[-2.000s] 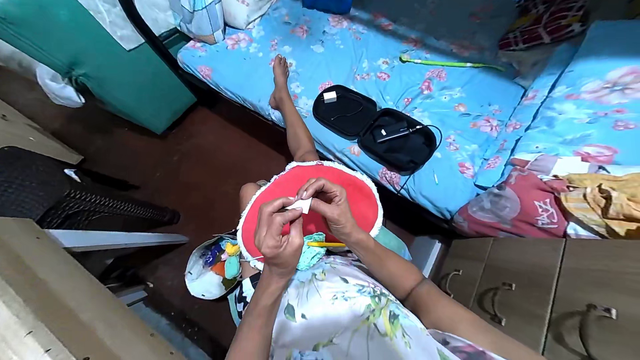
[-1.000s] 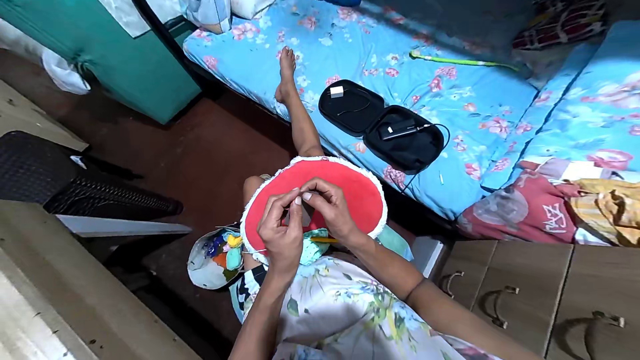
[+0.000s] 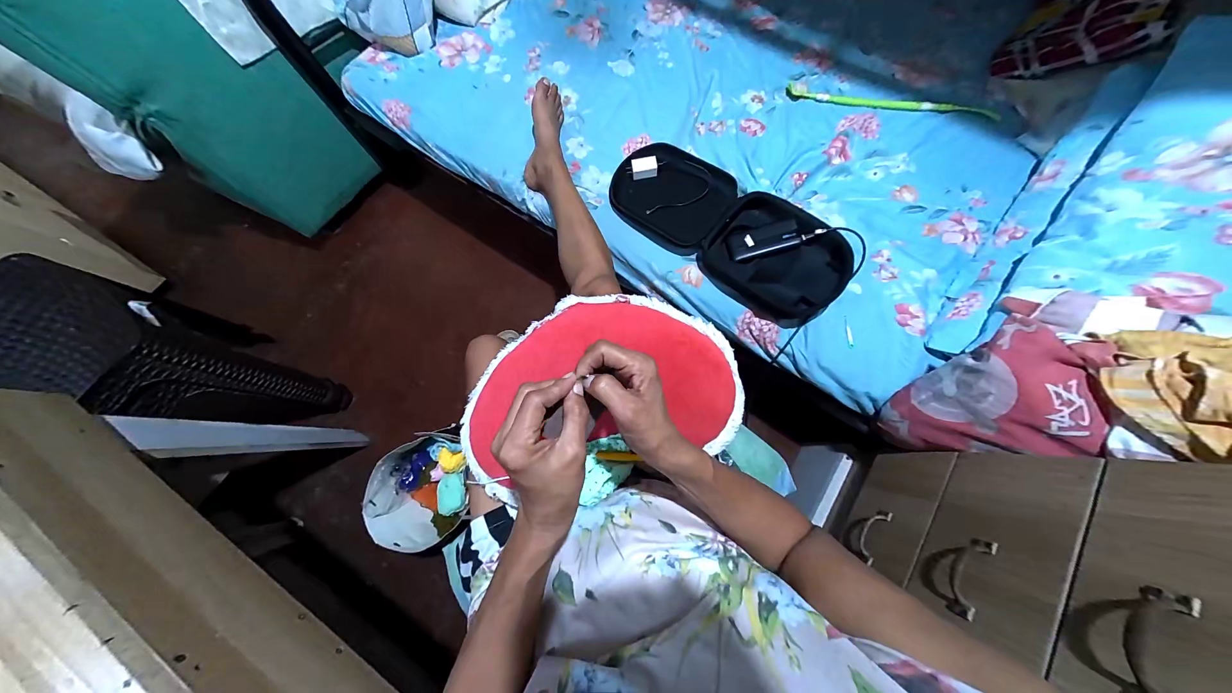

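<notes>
Above a red oval cushion with a white fringed edge (image 3: 674, 356), my left hand (image 3: 544, 443) and my right hand (image 3: 630, 395) meet fingertip to fingertip. A tiny pale thing (image 3: 586, 382) is pinched between them, mostly hidden by the fingers. The cushion lies on my lap. Below my hands, against the cushion's near edge, are mint-green yarn (image 3: 603, 472) and part of a yellow stick-like thing (image 3: 621, 456). A pale round container (image 3: 390, 510) with balls of coloured yarn (image 3: 448, 462) stands left of my lap.
On the bed with blue floral sheet (image 3: 462, 106) lie an unzipped black case (image 3: 674, 197) holding a black device with a cable (image 3: 770, 241), and a green-yellow strip (image 3: 885, 101). Wooden drawers (image 3: 1011, 520) are at right, a dark woven plastic piece (image 3: 192, 366) at left.
The small white piece that showed between my fingers two seconds ago is now almost hidden by them. Both hands stay together over the red cushion.
</notes>
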